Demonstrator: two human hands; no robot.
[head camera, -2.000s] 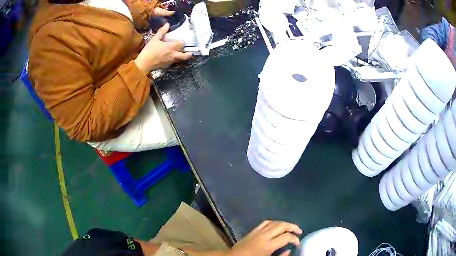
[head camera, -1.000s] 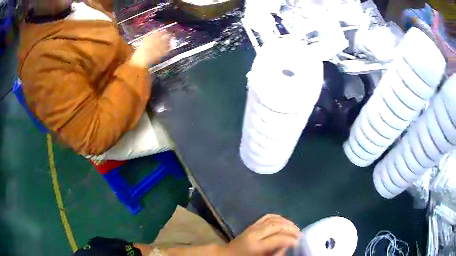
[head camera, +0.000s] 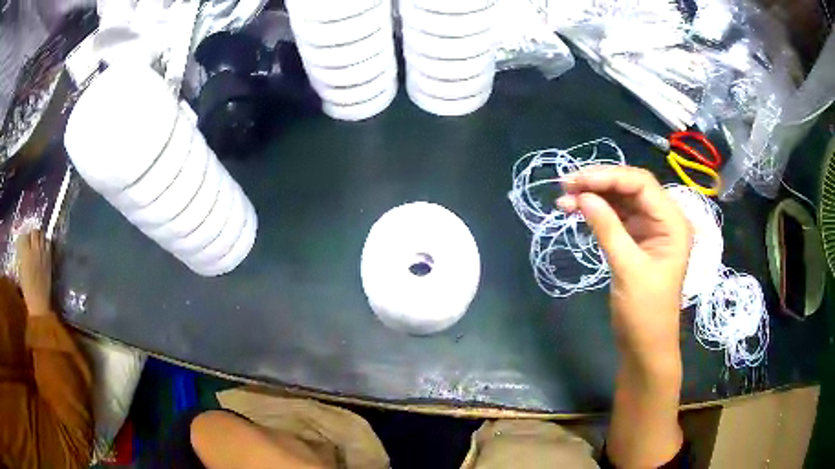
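A round white part (head camera: 420, 267) with a dark central hole lies on the dark bench in front of me, with no hand on it. My right hand (head camera: 569, 195) is to its right, over a loose tangle of thin pale cord loops (head camera: 560, 252). Its thumb and fingertips are pinched together, with a thin loop seemingly between them; the hand hides part of the tangle. My left forearm shows at the lower left edge; the hand itself is out of the picture. Denser cord bundles (head camera: 731, 316) lie right of my right hand.
White ribbed stacks stand at left (head camera: 174, 179) and back (head camera: 348, 59). Black rounded objects (head camera: 233, 87) lie between them. Scissors (head camera: 682, 151), clear bags (head camera: 746, 110), a dark-faced object (head camera: 795, 259) and a green grille (head camera: 827, 201) are at right. A person's brown sleeve (head camera: 37, 376) is at far left.
The view has swung right, bringing the cord and scissors into full view. My left hand has left the round white part and the picture. My right hand has come into view over the tangle.
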